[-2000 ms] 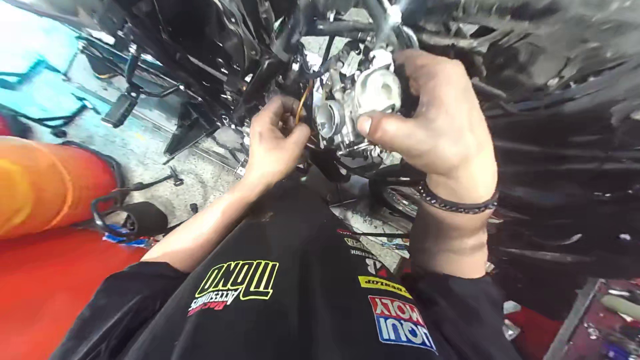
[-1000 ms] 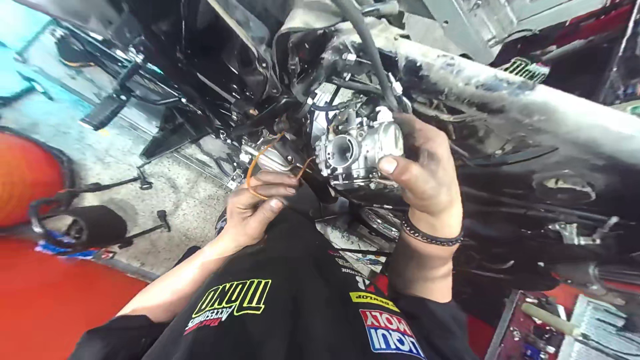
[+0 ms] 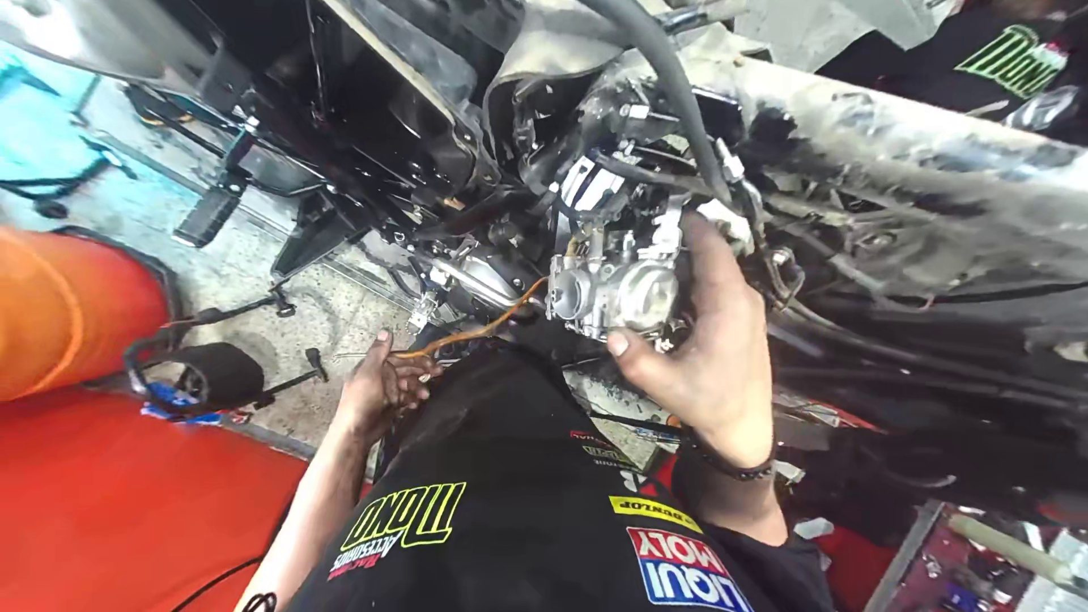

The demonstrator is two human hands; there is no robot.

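Note:
My right hand (image 3: pixel 714 340) grips a silver metal carburetor (image 3: pixel 625 293) from its right side, thumb at its lower edge and fingers behind its upper right. A thin orange wire or hose (image 3: pixel 484 327) runs from the left side of the carburetor down to my left hand (image 3: pixel 387 382), which has its end between thumb and fingers. Above the carburetor a thick black hose (image 3: pixel 671 85) curves down. Metal engine parts (image 3: pixel 480 280) lie to its left, partly in shadow.
Black motorcycle bodywork and frame surround the carburetor. A footpeg (image 3: pixel 208 212) juts out at upper left. An orange-red drum (image 3: pixel 76 314) and a black cylindrical part (image 3: pixel 212 378) are at left. A tray of tools (image 3: pixel 909 552) stands at lower right. Someone's dark printed clothing (image 3: pixel 960 59) shows at upper right.
My left hand has moved down and left, away from the carburetor, and the orange line is now stretched out between them. My right hand stays on the carburetor. The view has shifted.

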